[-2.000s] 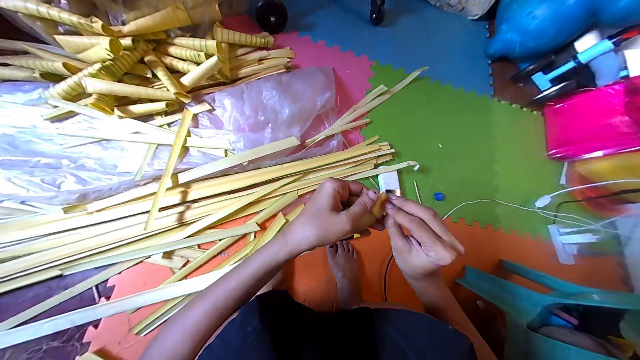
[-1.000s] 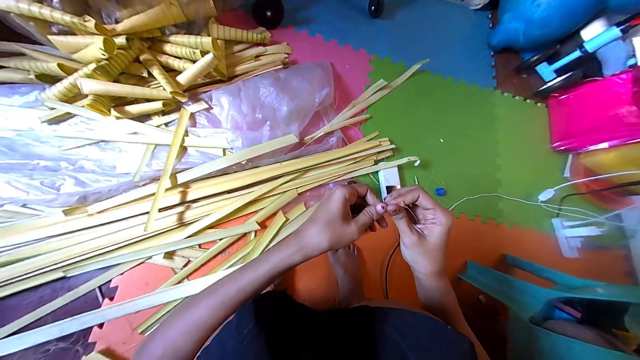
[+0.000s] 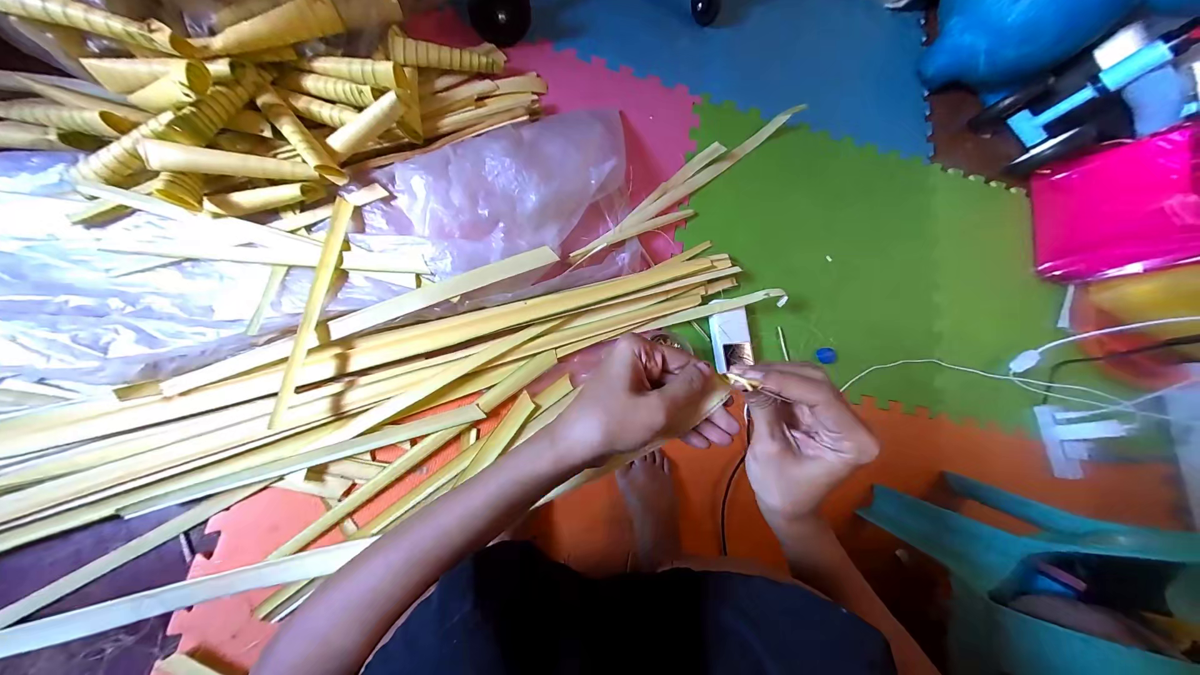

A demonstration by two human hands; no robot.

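My left hand (image 3: 652,389) and my right hand (image 3: 802,427) meet above my foot, a yellowish leaf strip (image 3: 708,401) between them. The left fingers close on the strip's body, and the right fingertips pinch its small folded end. A bundle of long pale palm-leaf strips (image 3: 422,337) lies to the left, passing under my left forearm. Rolled leaf strips (image 3: 234,103) are heaped at the upper left. Just beyond my fingers sits a small white box (image 3: 730,330), partly hidden, with a blue cap (image 3: 825,355) to its right.
Clear plastic sheeting (image 3: 497,187) lies under the strips on interlocking foam mats (image 3: 844,225). White cables (image 3: 937,364) cross at the right. A teal plastic stool (image 3: 1031,572) stands at the lower right, below a bright pink package (image 3: 1116,206). Black wheels (image 3: 499,19) show at the top.
The strip between my hands shows more plainly now than a second ago. My right hand has turned slightly and its fingertips have parted a little from my left hand's.
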